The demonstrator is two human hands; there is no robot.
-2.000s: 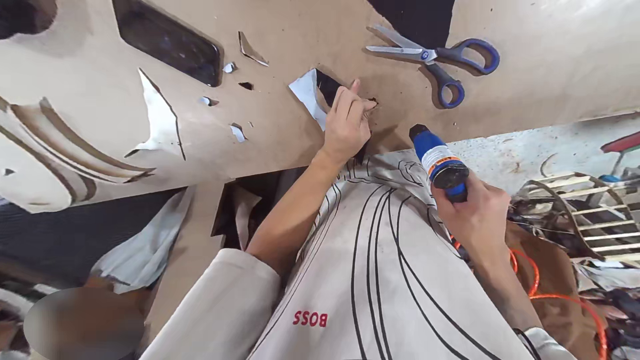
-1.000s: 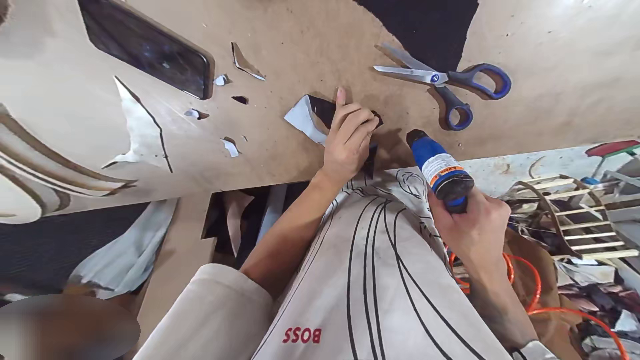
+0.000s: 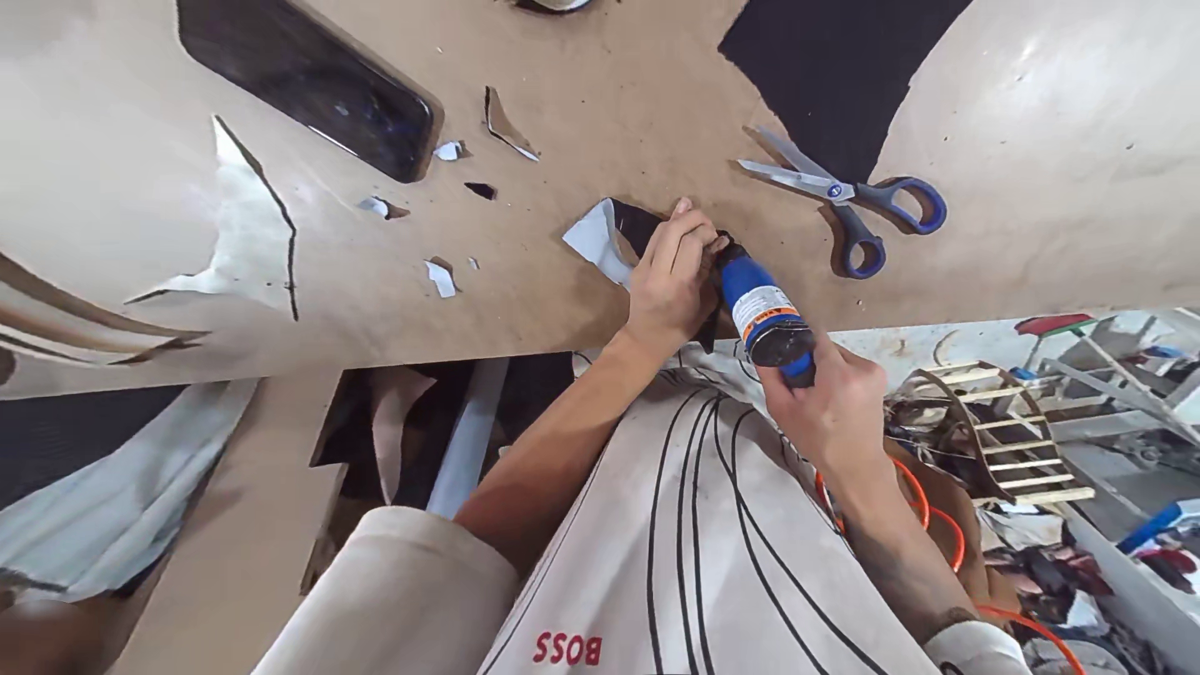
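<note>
My left hand (image 3: pixel 670 281) presses down, fingers together, on a piece of black material (image 3: pixel 637 225) with a white part (image 3: pixel 595 239) at the table's near edge. My right hand (image 3: pixel 830 403) grips the rear of a blue handheld power tool (image 3: pixel 757 300) bearing a white and orange label. Its dark front end meets or nearly touches the fingertips of my left hand; the exact contact is hidden. Scissors (image 3: pixel 837 191) with dark blue handles lie spread to the right, partly over a black sheet (image 3: pixel 834 75).
A smartphone (image 3: pixel 309 84) lies at the upper left of the brown table (image 3: pixel 600 122). Small scraps (image 3: pixel 441 279) and a larger whitish offcut (image 3: pixel 253 225) are near it. Below the right edge are an orange hose (image 3: pixel 947 534) and a slatted wooden frame (image 3: pixel 1008 431).
The blue tool in my right hand has moved left and up to my left hand's fingertips. My left hand stays on the black and white material. The view has moved closer to the table.
</note>
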